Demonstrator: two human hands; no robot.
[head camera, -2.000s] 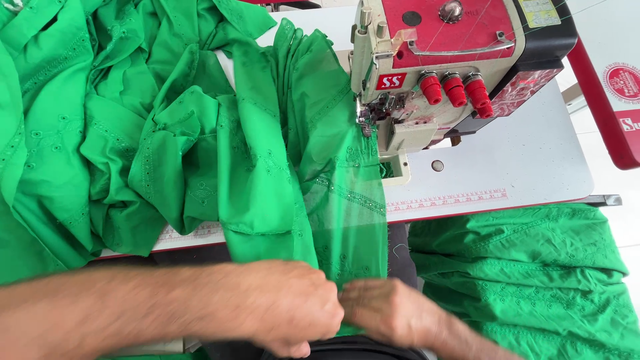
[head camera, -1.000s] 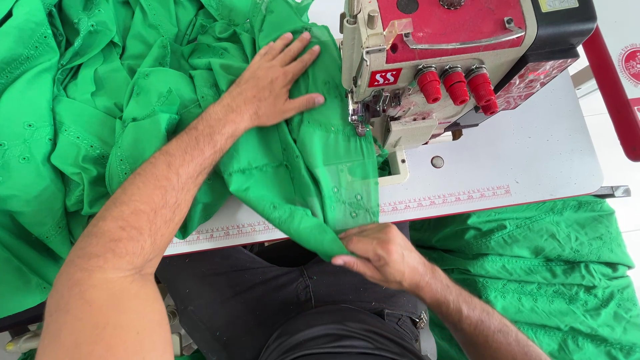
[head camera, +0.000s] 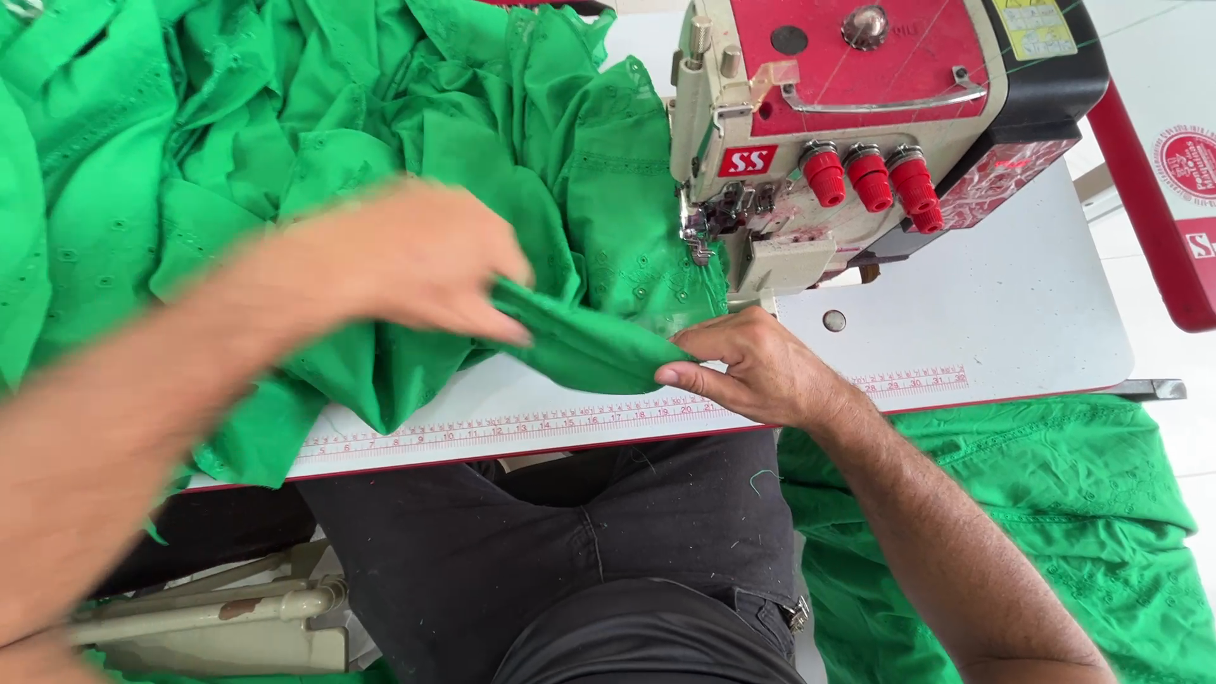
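Green eyelet-embroidered fabric (head camera: 627, 199) lies bunched over the left of the table, its right edge beneath the presser foot (head camera: 698, 242) of an overlock sewing machine (head camera: 864, 85). My right hand (head camera: 755, 366) pinches the fabric's near edge between thumb and fingers, just in front of the machine. To its left, my left hand (head camera: 442, 261), blurred, grips a fold of the same fabric between thumb and fingers. The folded edge stretches between both hands above the printed ruler.
A white sewing table (head camera: 1007, 285) with a printed ruler (head camera: 608, 420) along its front edge carries the machine. More green fabric (head camera: 1045, 532) hangs at the lower right. A red bar (head camera: 1145, 209) stands at the right, and a beige metal frame (head camera: 218, 617) is at the lower left.
My left hand, spread flat on the fabric one second ago, now grips a fold nearer my right hand. Two seconds ago both hands were together at the fabric's near end, over my lap.
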